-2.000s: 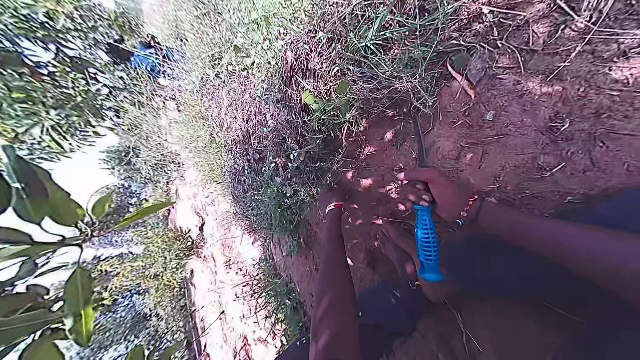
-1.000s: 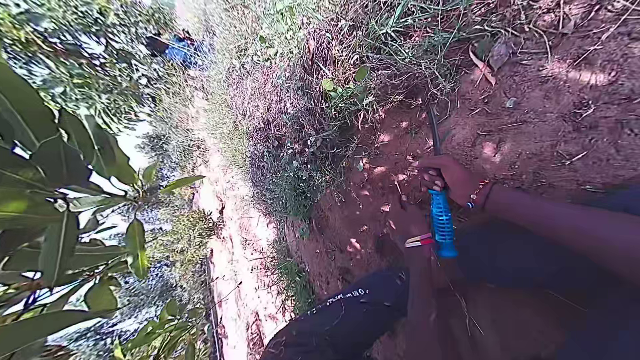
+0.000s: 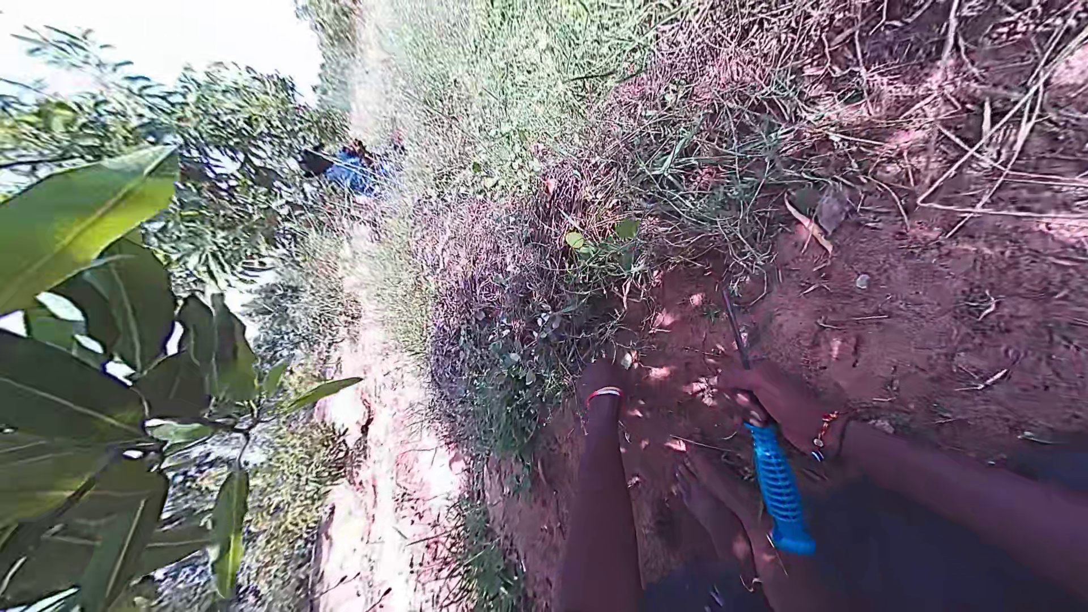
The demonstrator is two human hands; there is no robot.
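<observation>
My right hand (image 3: 786, 404), with a beaded bracelet at the wrist, grips a hand tool where its ribbed blue handle (image 3: 778, 489) meets a narrow dark metal part (image 3: 734, 327). That metal part points at the reddish soil by the weeds, and its far end is hard to make out. My left hand (image 3: 602, 378), with a red and white band at the wrist, is at the edge of the low weeds (image 3: 518, 374). Its fingers are in shadow and partly hidden, so whether it holds a stem is unclear. A bare foot (image 3: 718, 506) is beside the blue handle.
The view is turned sideways. Large green leaves (image 3: 93, 340) hang close at the left. Dry stalks (image 3: 1003, 161) and a dry leaf (image 3: 807, 225) lie on the soil at the upper right. A sunlit dirt strip (image 3: 382, 501) runs beyond the weeds. Something blue (image 3: 353, 174) shows far off.
My left hand has moved from beside the blue handle to the edge of the weeds, where it also was two seconds ago. My right hand keeps its grip on the tool.
</observation>
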